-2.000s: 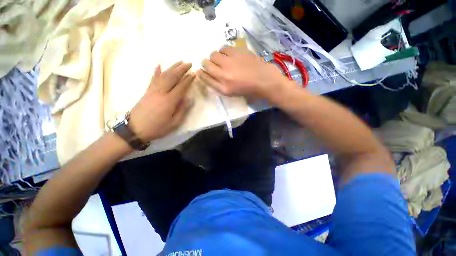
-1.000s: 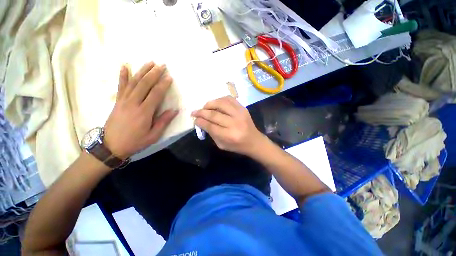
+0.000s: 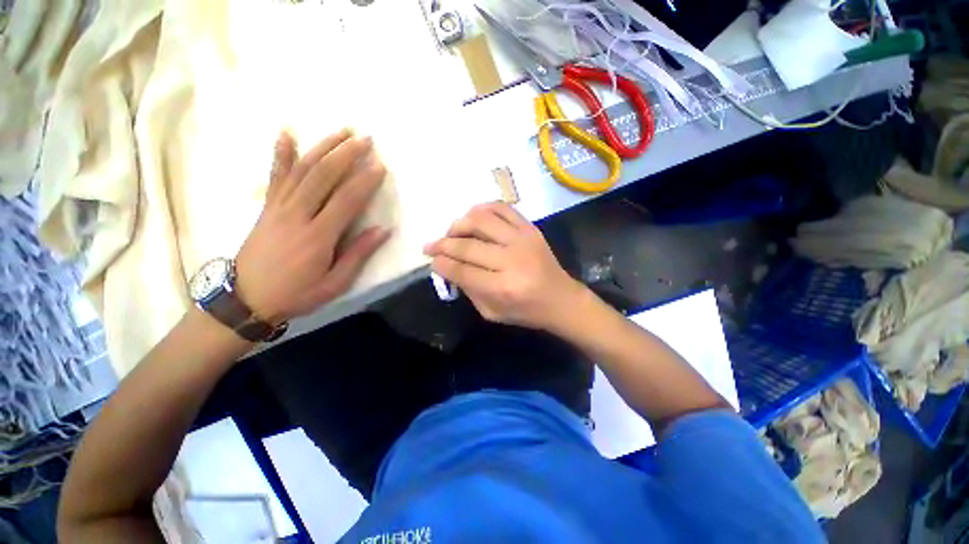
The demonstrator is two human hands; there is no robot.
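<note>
A cream fabric panel (image 3: 181,138) lies in folds on the white table, overexposed to white towards the middle. My left hand (image 3: 313,228) lies flat on it, palm down, fingers slightly spread. My right hand (image 3: 505,266) is at the table's front edge, thumb and fingertips pinched at the fabric's edge, which is hard to tell from the white table. A short white strip (image 3: 444,285) hangs below its fingertips.
Scissors (image 3: 579,138) with red and yellow handles lie right of my right hand, by the ruler-marked edge (image 3: 744,96). Cut white strips (image 3: 638,53) lie behind them, and a heap (image 3: 43,298) is at far left. Blue crates (image 3: 808,340) with beige pieces stand at right.
My right hand has moved from the table's middle towards its front edge, uncovering the scissors. My left hand has shifted left and lies flat. Over the last second both hands have barely moved.
</note>
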